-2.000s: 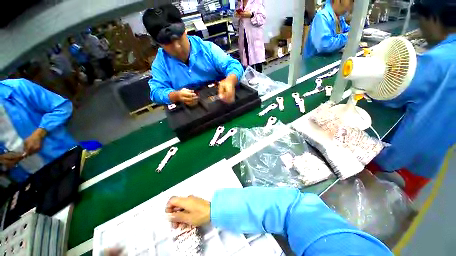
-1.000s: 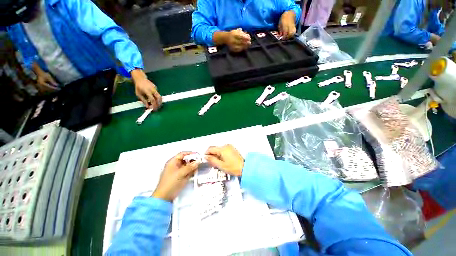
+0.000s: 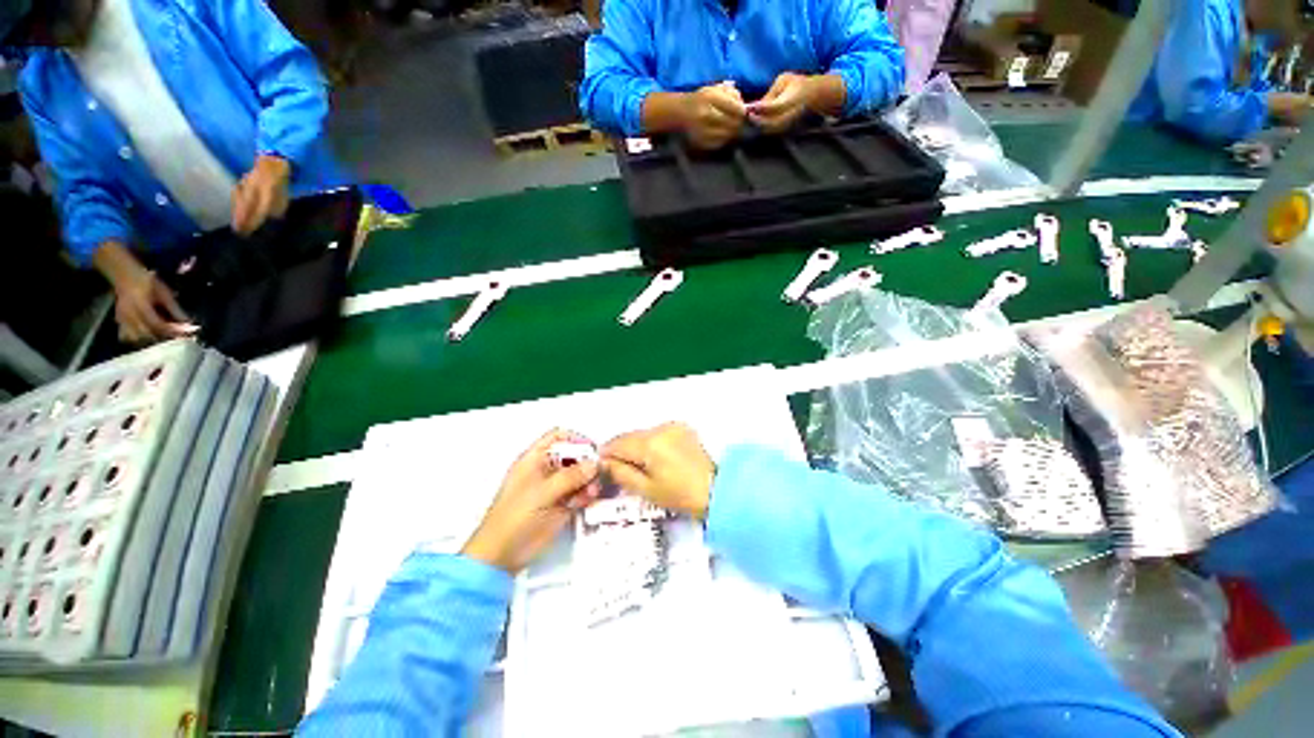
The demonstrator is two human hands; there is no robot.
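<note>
My left hand holds a small pale square part with a dark round centre between thumb and fingers, above the white parts tray. My right hand touches the part's right side with its fingertips pinched. Whether it grips a strip part there is too small to tell. A loose pile of pinkish-silver strip parts lies on the tray just below my hands.
Key-shaped units lie on the green belt. A stack of filled trays stands at left. Bags of strip parts lie at right. Two people in blue work opposite at black trays. A metal post and fan stand at right.
Since two seconds ago, my left hand has come in and both hands have met at the square part. The belt units shift slightly right in view. The left person's hand has left the belt.
</note>
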